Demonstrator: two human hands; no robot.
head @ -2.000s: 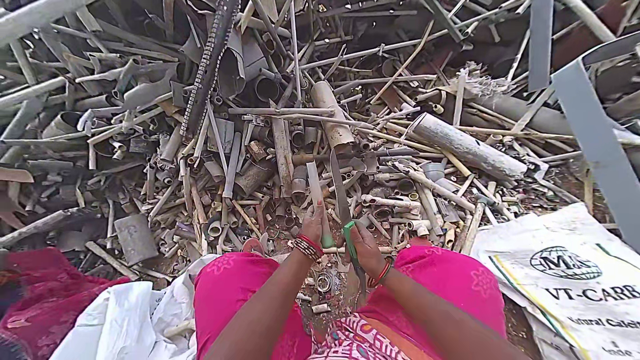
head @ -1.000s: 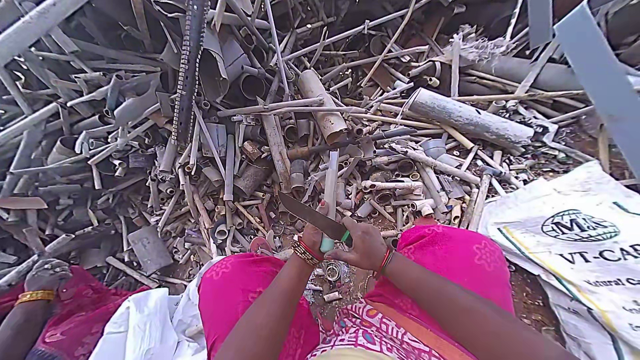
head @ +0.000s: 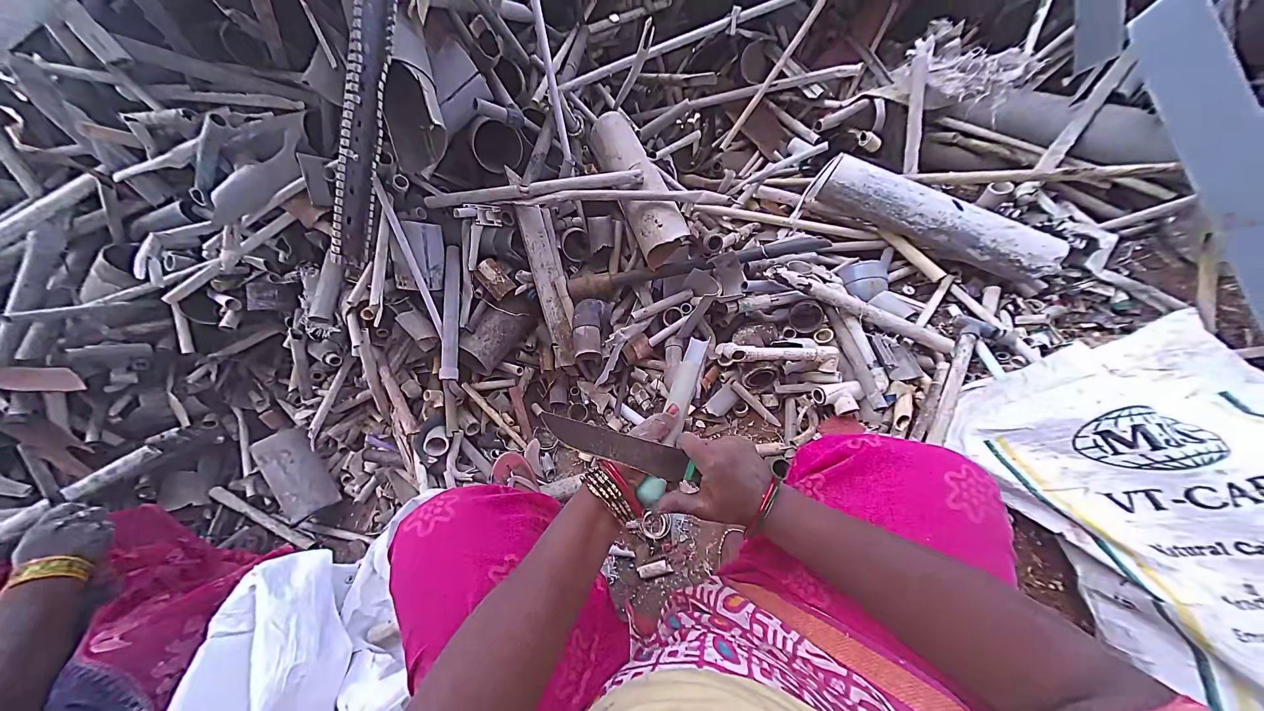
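Note:
My left hand (head: 632, 459) is closed around a pale translucent plastic piece (head: 686, 380) that points away from me. My right hand (head: 726, 479) grips a knife by its green-marked handle. The dark, broad knife blade (head: 612, 446) points left and lies across my left hand and the plastic piece; whether it touches the piece cannot be told. A rounded greenish end shows just below the blade, between my hands. Small cut bits lie on the ground between my knees.
A large heap of scrap plastic pipes (head: 642, 188) spreads ahead, with a thick grey pipe (head: 938, 217) at right. A printed white sack (head: 1136, 474) lies right, white cloth (head: 286, 632) left. A co-worker's gloved hand (head: 64, 538) is at far left.
The knife, roughly upright beside the plastic piece two seconds ago, now points left across it. My hands have come together. The co-worker's hand at the left has come into view.

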